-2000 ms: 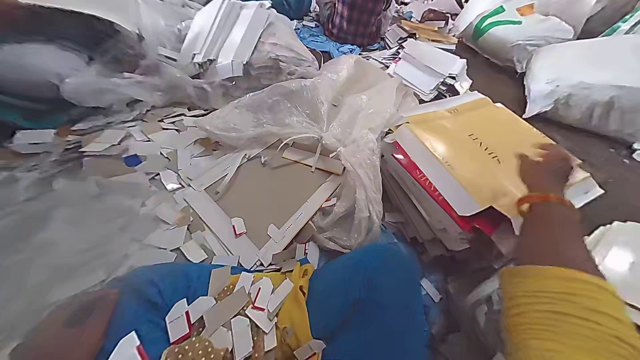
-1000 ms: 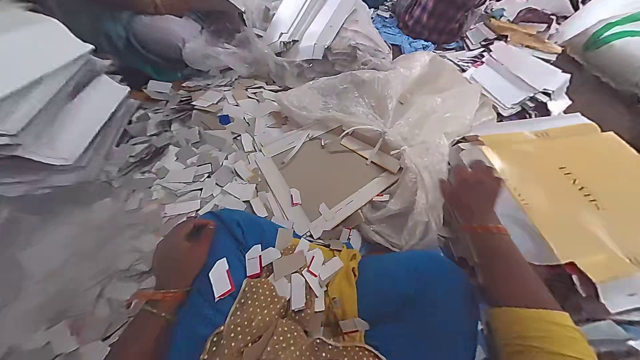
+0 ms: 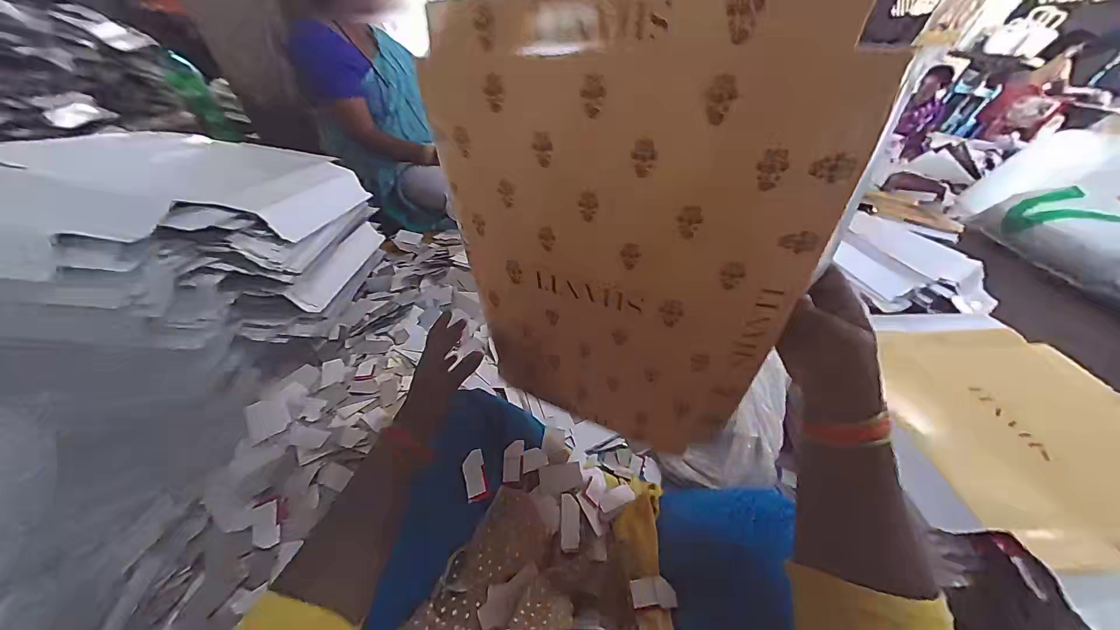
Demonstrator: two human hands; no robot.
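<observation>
A large tan printed cardboard sheet [image 3: 612, 219], patterned with small motifs and lettering, is raised in front of me. My right hand [image 3: 827, 341] grips its lower right edge. Apart from the sheet, my left hand [image 3: 446, 359] has its fingers spread and nothing in them, over the paper scraps. More yellow printed sheets [image 3: 1006, 420] lie in a stack at the right, beside my right forearm. Small white and grey cardboard offcuts [image 3: 569, 516] rest on the cloth over my lap. Part of the floor ahead is hidden behind the raised sheet.
A tall stack of white cardboard sheets [image 3: 175, 192] stands at the left. Loose offcuts [image 3: 324, 429] cover the floor beside me. A seated person [image 3: 376, 114] is beyond the stack. White sheets [image 3: 910, 262] and a white sack [image 3: 1059, 210] with a green mark are at the right.
My right hand, earlier on the stack at the right, now holds up a patterned sheet. My left hand has moved forward from beside my knee. The view has tilted up.
</observation>
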